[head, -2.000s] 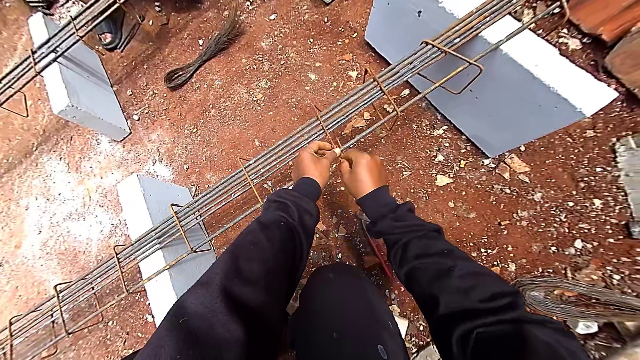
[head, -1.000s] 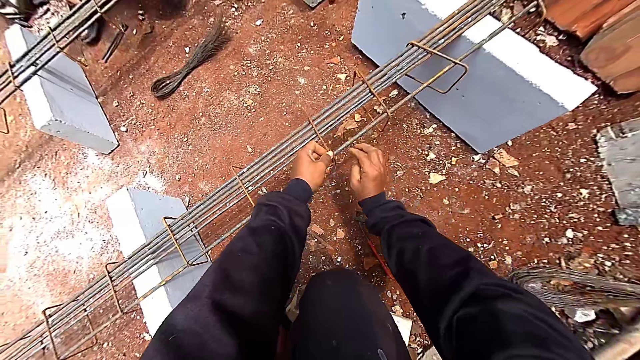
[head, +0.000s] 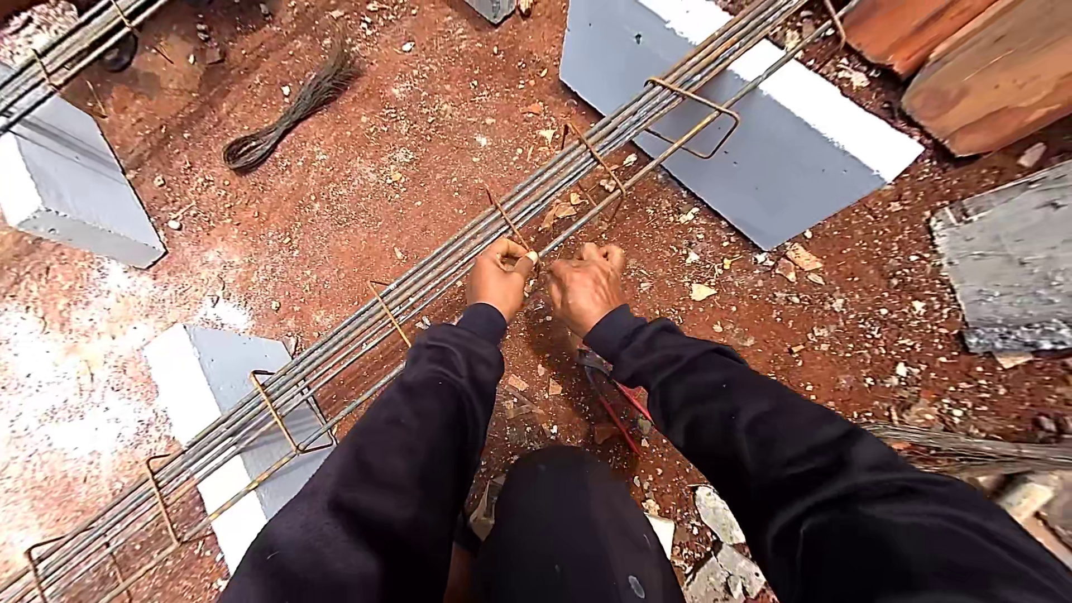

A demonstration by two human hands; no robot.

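Note:
Long steel rebars [head: 435,276] run diagonally across the view, with bent wire stirrups [head: 272,410] around them at intervals. My left hand [head: 500,280] has its thumb and fingertips pinched at the corner of a rusty stirrup [head: 508,216], against the near bar. Close on its right, my right hand [head: 589,285] is curled just below the same bar; its fingertips are partly hidden, and whether it holds a thin wire cannot be made out. Red-handled pliers or nippers [head: 621,410] lie on the soil beneath my right wrist.
Grey-and-white blocks [head: 737,126] lie under the bars, another [head: 226,377] at lower left. A bundle of tie wire [head: 289,117] lies on the red soil. More rebars [head: 63,63] cross the upper left. Orange clay pieces [head: 997,75] and a concrete slab [head: 1013,260] are at right.
My right hand has moved slightly away from the left one since two seconds ago, when both met at the bar. My left hand stays by the stirrup corner.

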